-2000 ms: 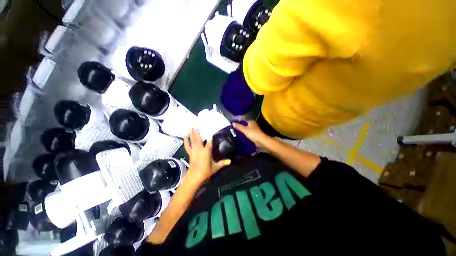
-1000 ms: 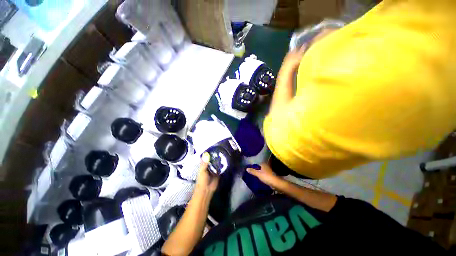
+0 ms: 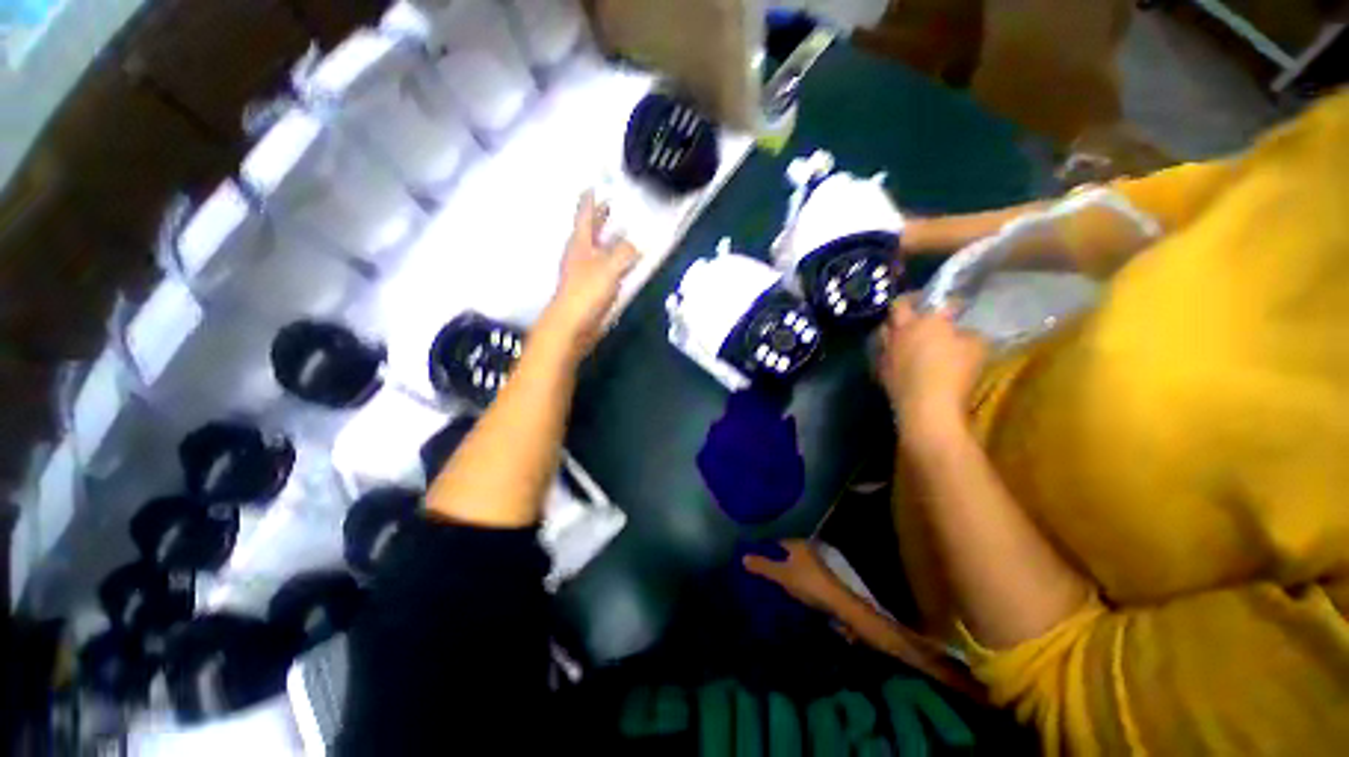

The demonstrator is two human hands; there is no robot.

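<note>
My left hand [image 3: 592, 278] is stretched out over the white sheeting, beside a dome camera with a black LED face [image 3: 670, 144]. Its fingers meet the white area by the housing; glare and blur hide whether they grip it. My right hand [image 3: 799, 571] is low at the bench's near edge, on a dark purple cloth [image 3: 765, 580] partly lost in shadow. Another crumpled purple cloth [image 3: 750, 459] lies on the green mat [image 3: 651, 429]. Two white dome cameras with lit-looking dotted faces, a nearer one [image 3: 772, 333] and a farther one [image 3: 851, 277], stand just beyond it.
A coworker in yellow [image 3: 1169, 459] stands close on the right, both hands near the farther camera, with a clear plastic bag [image 3: 1036, 274] at the arm. Rows of black-ball cameras [image 3: 323, 364] fill the left side. A brown carton [image 3: 673, 52] stands at the far end.
My left hand has moved forward and away from my body, and the LED-faced camera now sits by it at the far sheeting. The coworker's hands have come to the farther camera. The view has shifted.
</note>
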